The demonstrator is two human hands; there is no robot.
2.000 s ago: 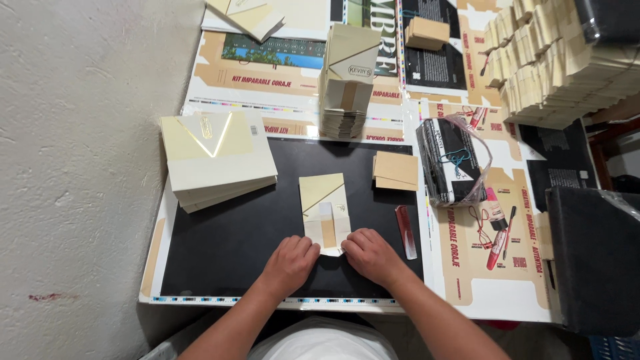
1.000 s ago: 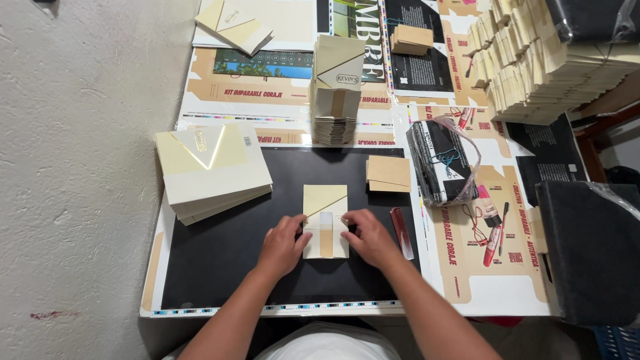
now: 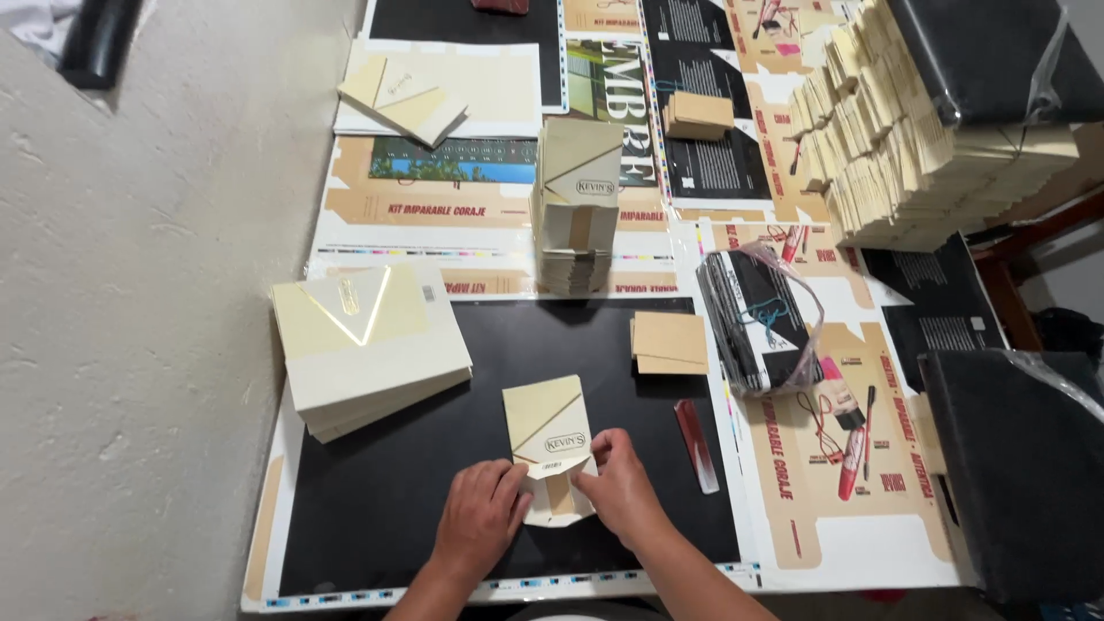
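Observation:
A cream paper envelope or bag [image 3: 546,423] with a printed logo lies on the black sheet [image 3: 371,517], its lower end folded up into flaps around a tan strip [image 3: 561,495]. My left hand [image 3: 485,509] pinches the left edge of the fold, and my right hand [image 3: 623,487] grips the right edge with thumb and fingers. To the right lies a dark red, pale-tipped flat tool [image 3: 695,447]. Tan card pieces [image 3: 669,343] sit above it. A pile of flat cream printed sheets [image 3: 371,345] stands at the left, and a tall stack of folded cream pieces [image 3: 580,198] stands beyond.
A plastic-wrapped black bundle [image 3: 759,319] is right of the black sheet. Large stacks of cream pieces [image 3: 914,147] and a black block [image 3: 1018,474] fill the right side. More cream pieces [image 3: 404,99] and tan cards [image 3: 699,115] lie farther back. A rough wall [image 3: 172,259] borders the left.
The lower part of the cream piece, flat one second ago, is now raised in flaps, with the logo showing above it. Both hands have moved to its lower edges.

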